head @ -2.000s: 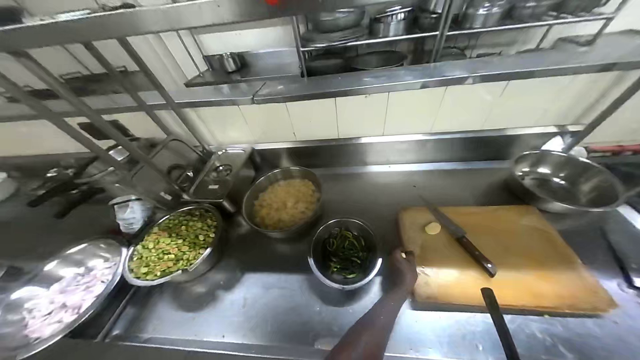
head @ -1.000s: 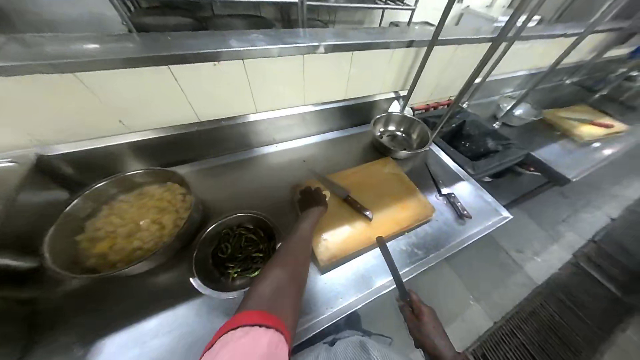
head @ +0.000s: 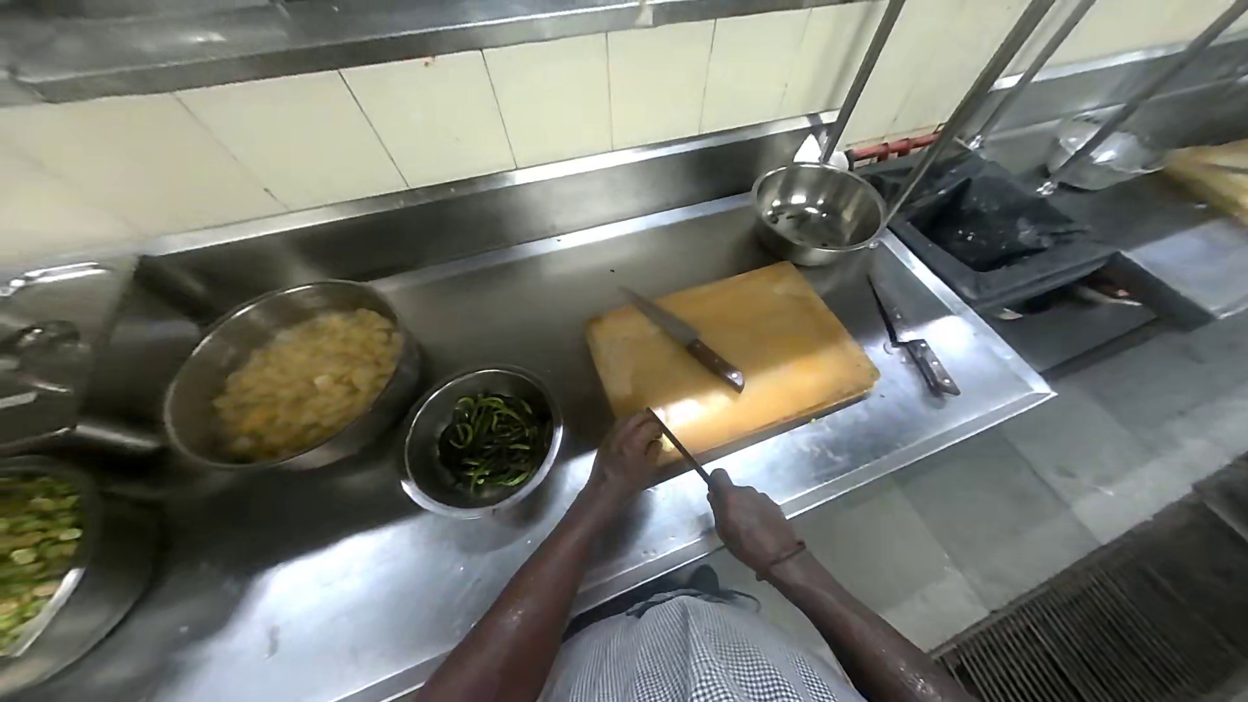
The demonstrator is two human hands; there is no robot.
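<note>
My right hand (head: 753, 525) is closed around a kitchen knife (head: 680, 445), its blade pointing up and left over the near left corner of a yellowish cutting board (head: 770, 331). At that corner rests my left hand (head: 629, 450), fingers bent, close to the blade tip; something pale shows at its fingertips, too small to name. A second knife with a brown handle (head: 717, 365) lies across the board. To the left of my left hand is a steel bowl (head: 556, 444) of sliced green chillies (head: 495, 439).
Farther left stand a steel bowl (head: 185, 414) of pale chopped pieces and one of chopped green vegetables (head: 34, 546). Behind the board is a steel pan (head: 819, 210). Another knife (head: 931, 367) lies right of the board, near the counter edge. Beyond is a black bin-like basin (head: 1004, 224).
The knife in my right hand has moved left and over the board's near corner. My left hand has drawn back from the board's left part to this corner.
</note>
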